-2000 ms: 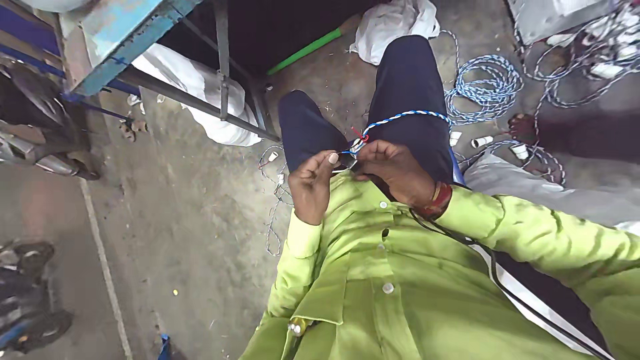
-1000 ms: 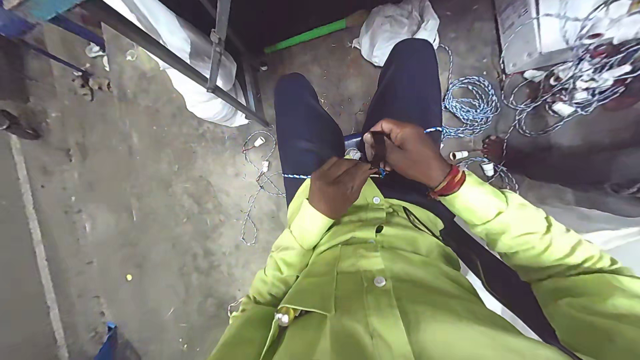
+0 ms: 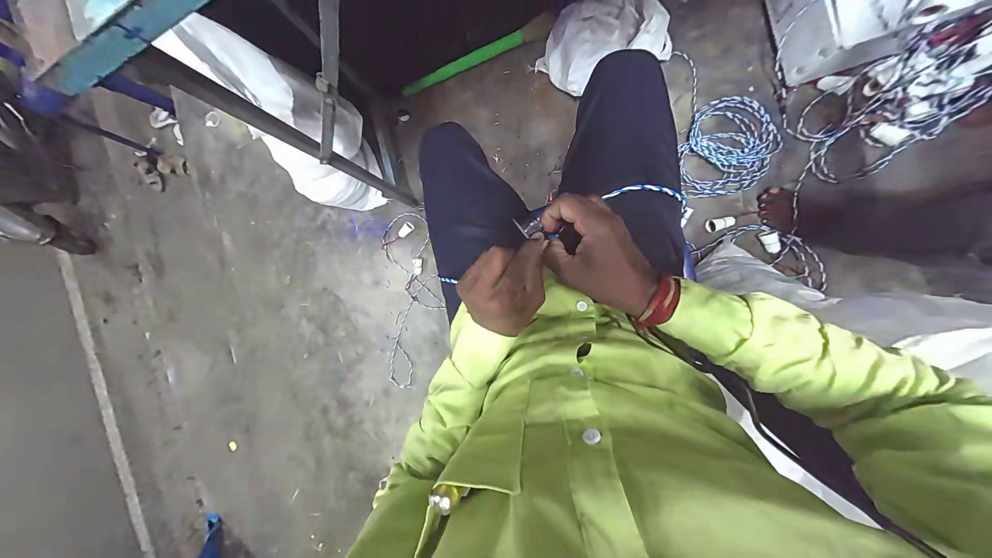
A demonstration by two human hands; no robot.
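My left hand [image 3: 502, 288] and my right hand [image 3: 601, 252] meet over my lap, fingertips nearly touching. Between them runs a blue and white twisted cord [image 3: 643, 188], which crosses my right thigh and shows again by my left wrist. A small metallic piece [image 3: 532, 226] sits at my fingertips, too small to name. The fingers of both hands are closed on the cord, though they hide much of it. A red band circles my right wrist.
Coiled blue and white cord [image 3: 732, 146] lies right of my knee, near tangled cords with white fittings [image 3: 891, 133] and another person's foot [image 3: 777, 209]. White sacks [image 3: 608, 43] and a metal frame [image 3: 329, 85] stand ahead. Thin cord with white fittings [image 3: 406, 230] lies left.
A dark piece seen at my right fingers one second ago no longer shows clearly. My hands stay close together over my lap, with the fingers in a different pose.
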